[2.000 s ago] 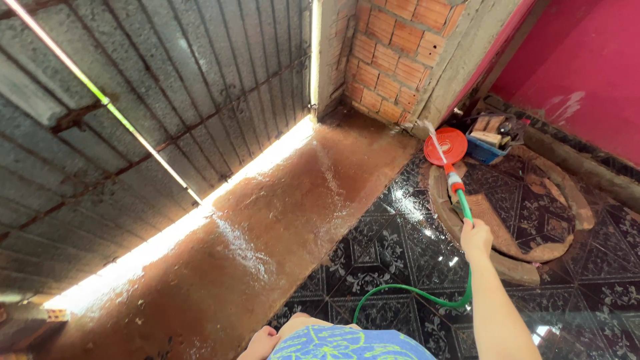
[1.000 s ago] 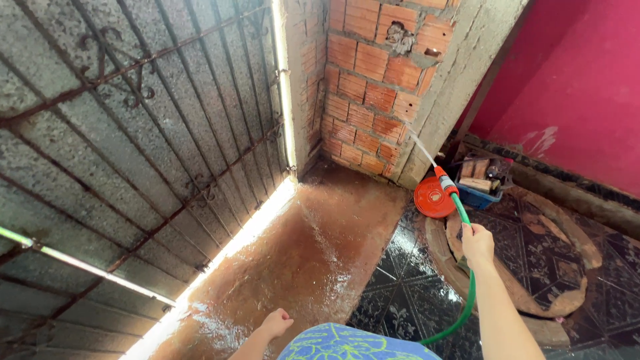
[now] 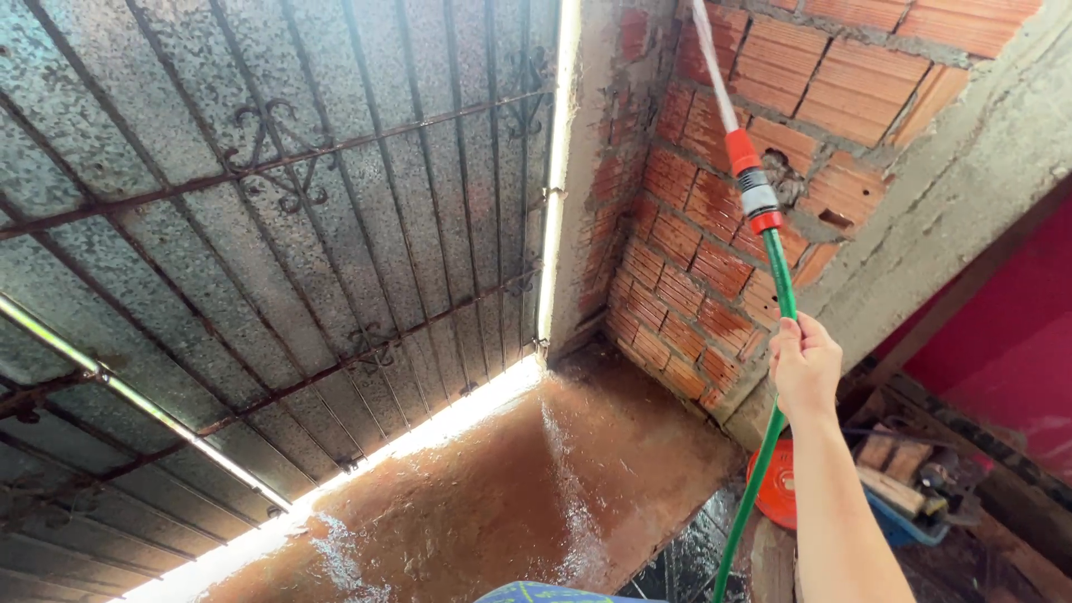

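Observation:
My right hand (image 3: 806, 367) grips a green garden hose (image 3: 758, 469) a little below its orange and grey nozzle (image 3: 754, 180). The nozzle points up, and a jet of water (image 3: 712, 63) leaves it toward the upper part of the hollow-brick wall (image 3: 712, 209), where many bricks look dark and wet. Below the hand, the hose hangs down past my forearm to the bottom edge. My left hand is out of view. A bit of blue patterned clothing shows at the bottom.
A metal gate with bars (image 3: 335, 209) stands at left, light entering beneath it. The brown floor (image 3: 502, 477) is wet. At lower right are an orange round lid or dish (image 3: 779, 481), a blue container (image 3: 909, 523) holding wood pieces, and a pink wall (image 3: 1005, 352).
My right hand and the nozzle have risen, and the jet has moved from the orange round thing up to the brick wall. My left hand has left the view, which has tilted upward.

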